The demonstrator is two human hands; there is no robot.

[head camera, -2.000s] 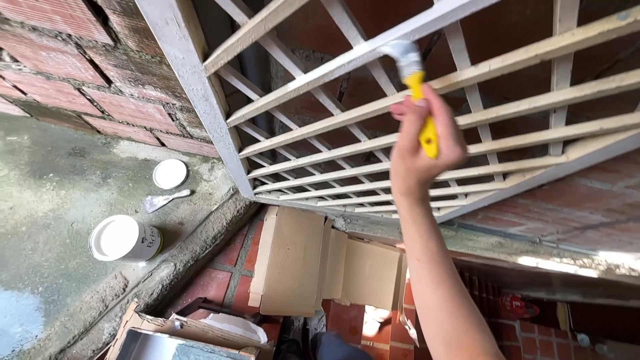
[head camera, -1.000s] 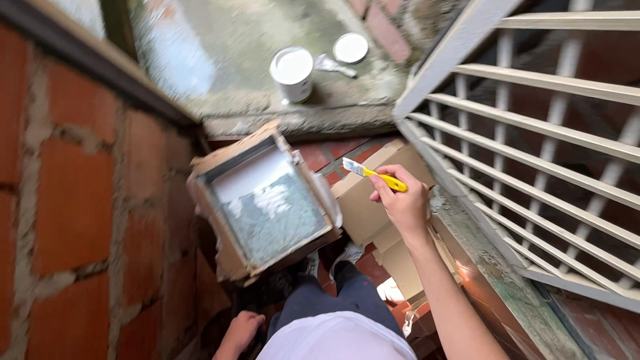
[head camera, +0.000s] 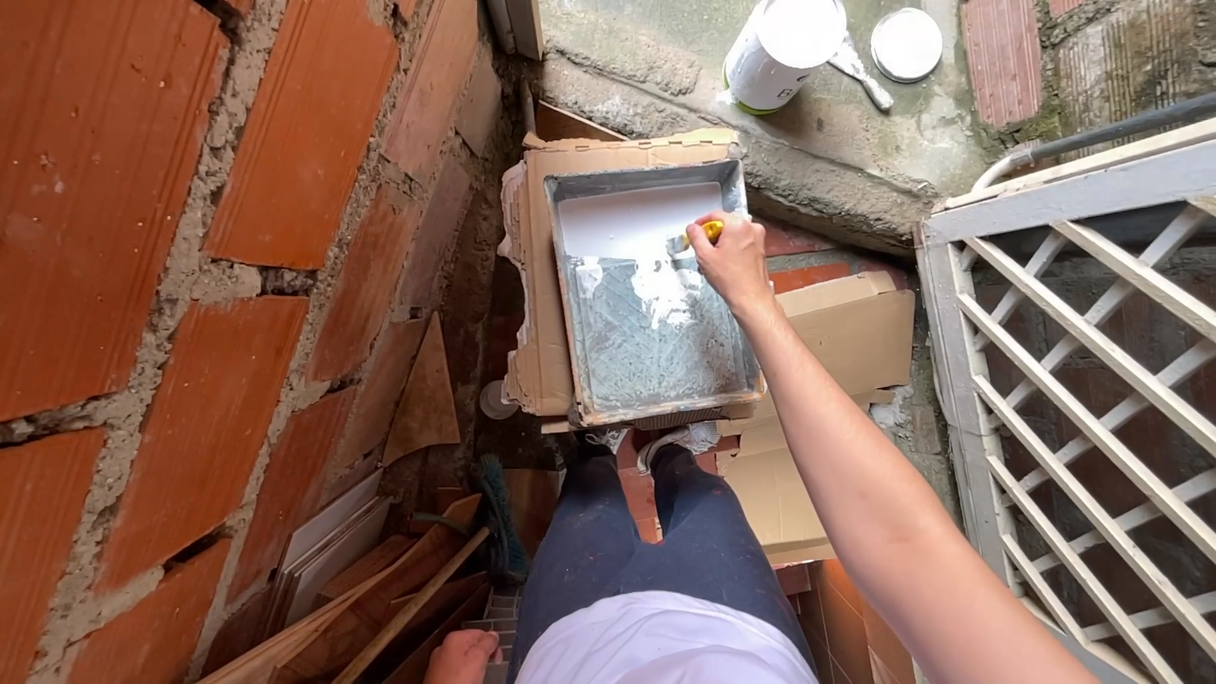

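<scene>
My right hand (head camera: 733, 256) grips the yellow handle of a paintbrush (head camera: 711, 230), its bristles low over or at the edge of the white paint (head camera: 638, 217) in a grey paint tray (head camera: 575, 375). The paint pools at the tray's far end, with white smears on the ribbed slope nearer me. Under the tray is a torn cardboard box (head camera: 549, 323). My left hand (head camera: 464, 655) hangs low at the bottom edge, partly cut off by the frame; its fingers are mostly hidden.
A white metal lattice grille (head camera: 959, 351) stands at the right. A paint can (head camera: 774, 57), a paint-covered tool (head camera: 863, 76) and a round lid (head camera: 906, 45) are on the concrete ledge. Flattened cardboard (head camera: 850, 332) covers floor tiles. At left are a brick wall (head camera: 180, 427) and leaning boards (head camera: 380, 608).
My right hand has moved the brush from the lattice to the paint tray. The view has swung left and down, bringing my left hand into sight.
</scene>
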